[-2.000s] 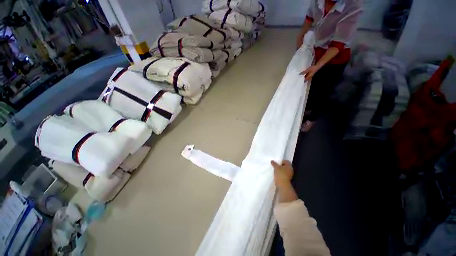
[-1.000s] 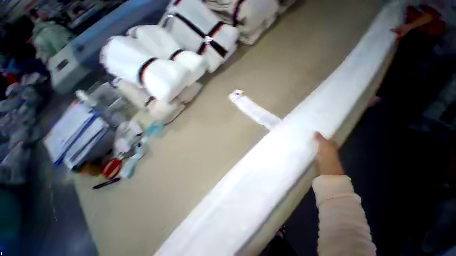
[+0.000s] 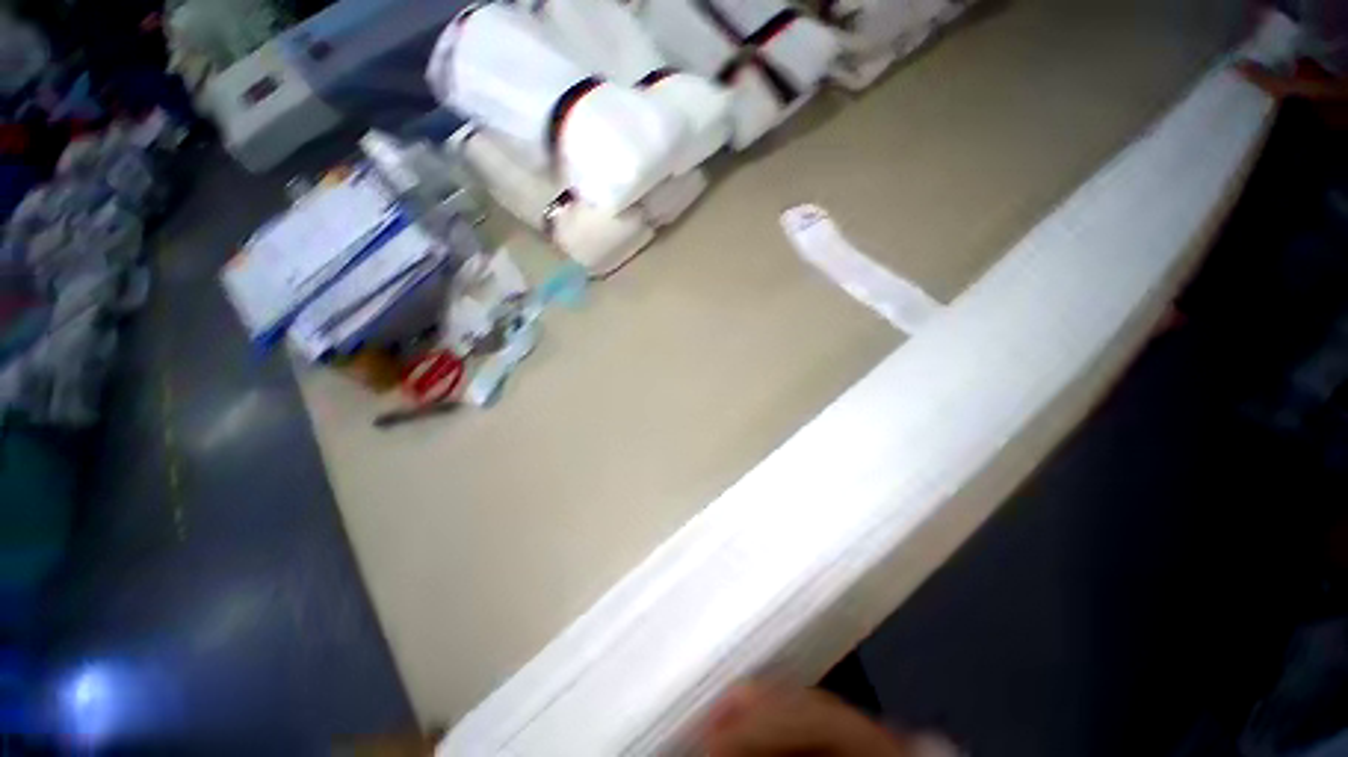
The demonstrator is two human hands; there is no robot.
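Observation:
A long white folded cloth panel [image 3: 887,422] lies diagonally along the table's near edge, from the bottom left to the upper right. A short white strip [image 3: 862,278] with a small mark at its end sticks out from its far side. My right hand [image 3: 791,722] is blurred and cut off by the bottom edge, at the panel's near side; its grip cannot be told. A small skin-toned patch [image 3: 390,745] at the bottom edge, by the panel's near end, may be my left hand; it is too cut off to tell.
Strapped white bundles [image 3: 628,133] line the beige table's [image 3: 651,429] far side. Clipboards with papers [image 3: 348,259], red-handled scissors [image 3: 433,376], a black pen [image 3: 417,414] and scraps [image 3: 503,362] lie at the left corner. Another person's hand [image 3: 1301,86] is at the panel's far end.
The view has swung left and down towards the panel's near end. My right hand has left the panel's middle and now shows lower down, at the bottom edge.

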